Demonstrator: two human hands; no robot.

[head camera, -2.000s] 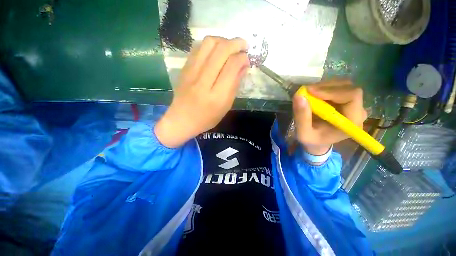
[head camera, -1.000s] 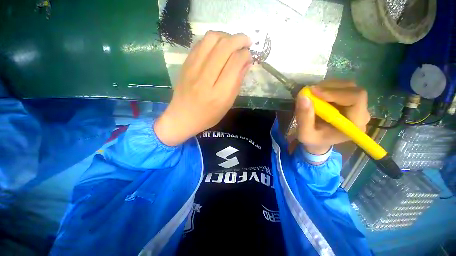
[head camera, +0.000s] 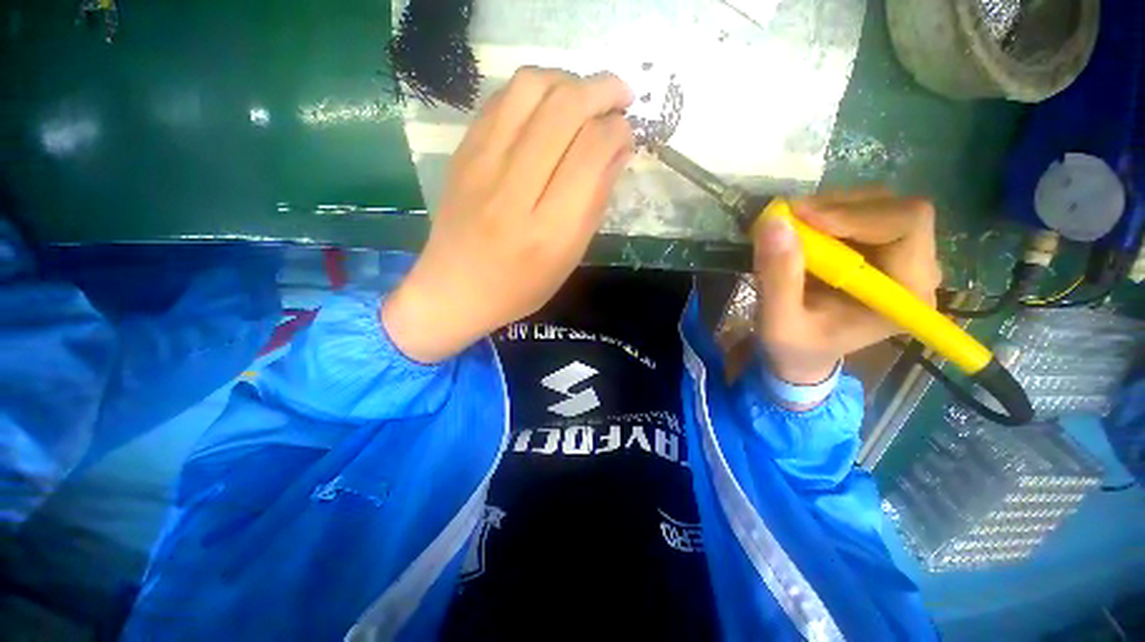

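My right hand (head camera: pixel 848 282) holds the yellow soldering iron (head camera: pixel 879 291) like a pen, its metal tip pointing up-left to my left fingertips. My left hand (head camera: pixel 521 207) lies over the left part of the pale work pad (head camera: pixel 766 126), thumb and fingers pinched together. Whatever is between the fingertips is too small and hidden to make out. A patch of tiny silvery parts (head camera: pixel 658 110) lies on the pad beside my left fingertips. A dark bristly bundle (head camera: pixel 433 50) lies at the pad's left edge.
A round beige pot (head camera: pixel 929 57) with silvery scraps stands at the upper right. Right of it is a blue box with a pale round knob (head camera: pixel 1080 197). Clear ridged trays (head camera: pixel 1005 495) are stacked at the lower right. Blue cloth (head camera: pixel 75 364) shows at the left.
The iron and my right hand have shifted slightly right. The iron's black cord now shows as a loop behind the handle. My left hand has moved slightly up.
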